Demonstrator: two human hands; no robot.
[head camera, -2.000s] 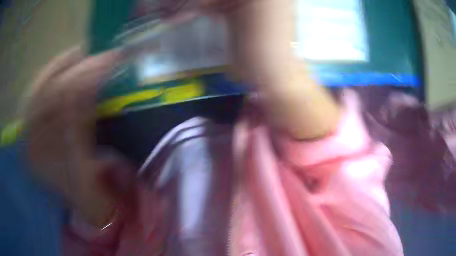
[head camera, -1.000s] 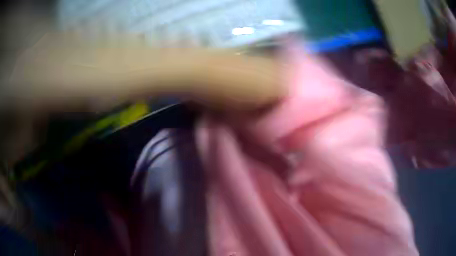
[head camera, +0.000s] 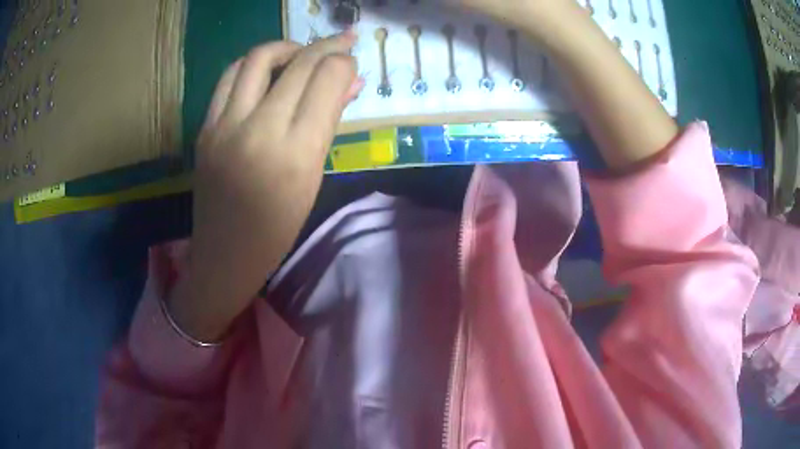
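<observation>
A white board (head camera: 544, 98) lies in front of me, cut off by the top edge. Rows of thin tan stems (head camera: 451, 54) with round sparkling ends lie on it. My left hand (head camera: 267, 114) is over the board's left end, fingertips close together beside a small dark shiny metal thing (head camera: 346, 11); whether it holds a piece is hidden. My right hand (head camera: 517, 10) is at the top edge over the board, its fingers cut off; what it holds cannot be seen.
Brown cardboard sheets (head camera: 105, 96) with small metal pieces lie at left, another sheet (head camera: 779, 79) at far right. A green mat (head camera: 715, 79) lies under the board. Yellow tape (head camera: 364, 151) and blue tape (head camera: 517, 149) line the front edge. Another person's pink sleeve (head camera: 767, 263) shows at right.
The view has steadied from a strong blur. My right forearm has swung from across the left to the upper right. My left hand now lies over the board's left end.
</observation>
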